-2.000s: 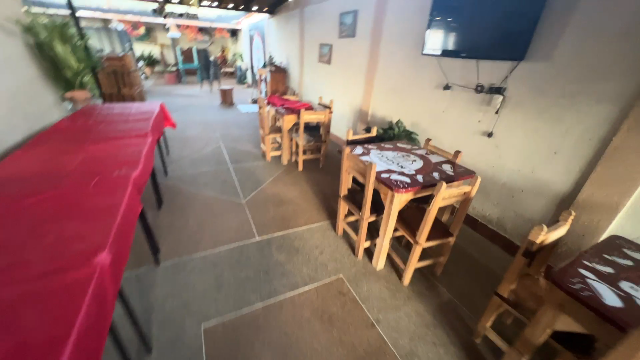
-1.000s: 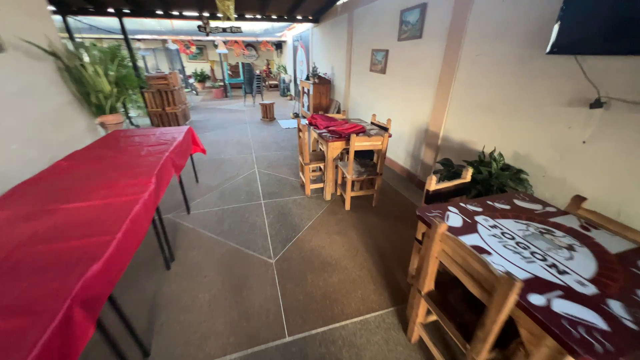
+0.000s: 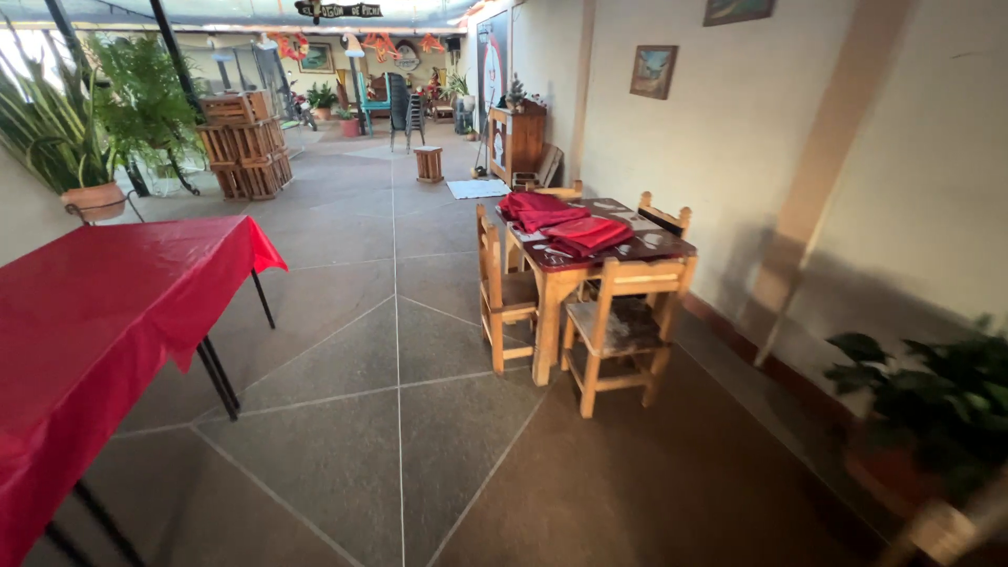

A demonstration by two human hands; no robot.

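Neither my left hand nor my right hand shows in the head view. Folded red cloths lie in a loose pile on a wooden table with a dark painted top, right of the middle. Wooden chairs stand around that table, the nearest one with its back toward me. Along the left side runs a long table under a red tablecloth, with thin black legs below the cloth's edge.
A potted leafy plant stands by the right wall. Farther off are a slatted wooden stool, stacked wooden crates, a wooden cabinet and stacked chairs. Tiled floor runs between the two tables.
The view has moved forward along the floor. The table with the red cloths is nearer, and the painted table at the right in the earlier frames has passed mostly out of view.
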